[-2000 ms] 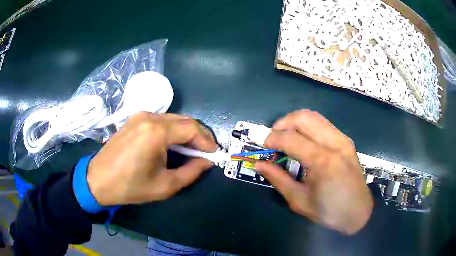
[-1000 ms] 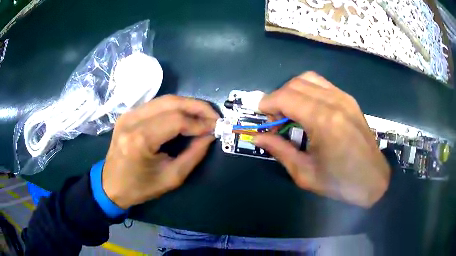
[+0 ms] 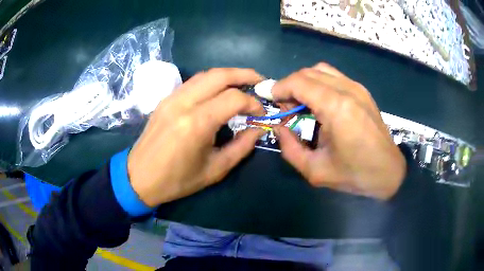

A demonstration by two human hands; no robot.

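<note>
The white-edged power strip housing (image 3: 432,151) extends right from under my hands. A white cord end (image 3: 239,123) enters its left end. Blue (image 3: 286,113), brown-red and green wires (image 3: 298,121) fan right from it. My left hand (image 3: 193,137) has its thumb and finger around the wires close to the cord end. My right hand (image 3: 342,135) has its fingertips on the wires further right, its index finger beside a rounded white piece (image 3: 264,89). The fingers hide most of the contact points. Both hands are bare.
A bagged white cord coil (image 3: 79,111) with a round white plug (image 3: 155,84) lies left of my left hand. A cardboard tray (image 3: 371,44) of small white clips stands at the upper right, cut off by the picture's top edge.
My left hand has moved right, from the cord outside the housing to over its end, near my right hand. My right hand still works at the wires. The view has shifted slightly.
</note>
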